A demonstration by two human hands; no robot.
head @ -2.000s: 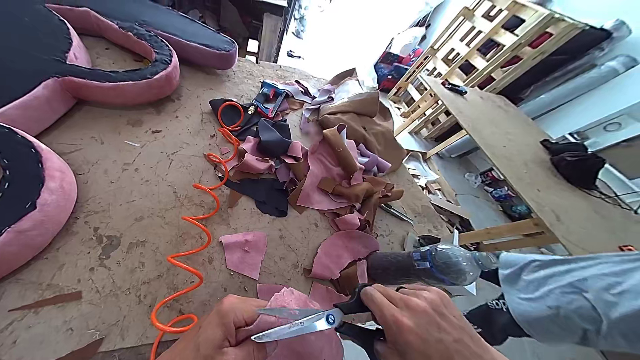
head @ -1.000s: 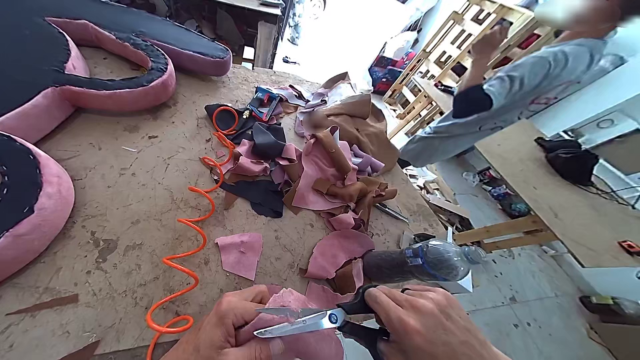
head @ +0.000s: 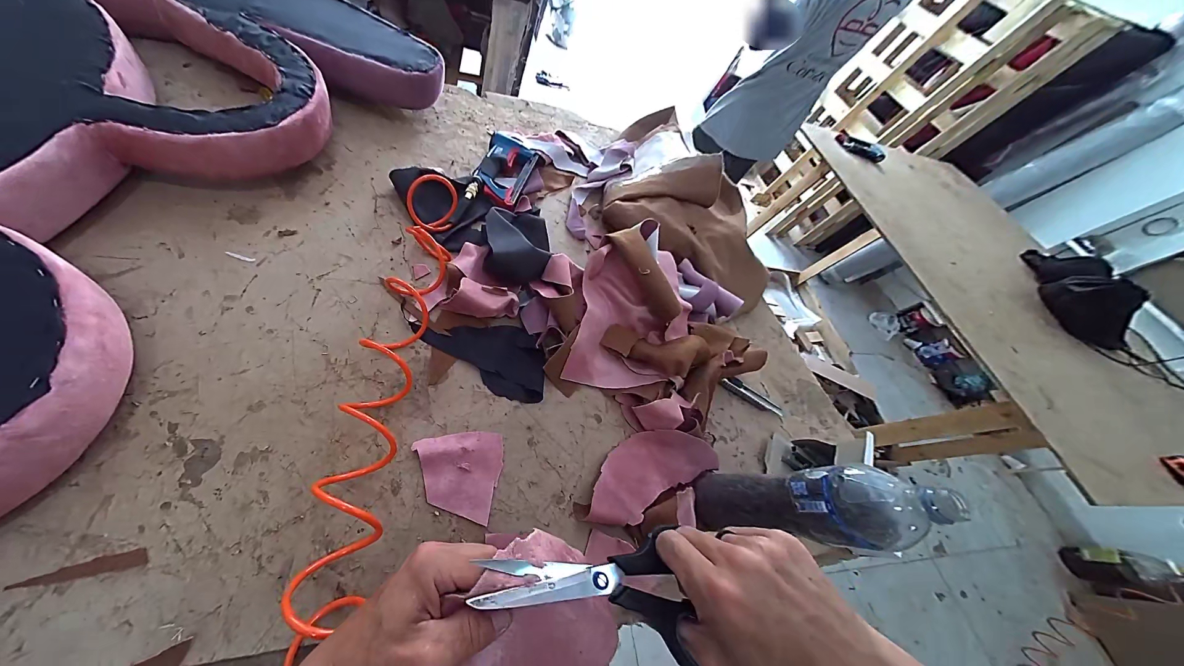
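At the bottom centre my right hand (head: 763,592) grips the black handles of a pair of scissors (head: 601,580), whose blades point left and stand parted at a piece of pink fabric (head: 550,629). My left hand (head: 421,606) pinches that fabric by its edge, close to the blade tips. Just above lie a loose pink scrap (head: 462,476) and a rounded pink piece (head: 647,472). A clear plastic bottle (head: 860,504) with dark contents lies on its side beyond my right hand.
An orange coiled air hose (head: 370,416) runs to a blue and red pneumatic stapler (head: 506,166) beside heaped fabric scraps (head: 638,296). Pink and black upholstered pieces (head: 222,139) lie at left. A person (head: 786,83) stands beyond the worktable (head: 231,351); another table (head: 980,250) is at right.
The person, upright at the right one second ago, is now farther left, beyond the scraps, and partly cut off by the frame's top. My hands and the scissors have hardly moved.
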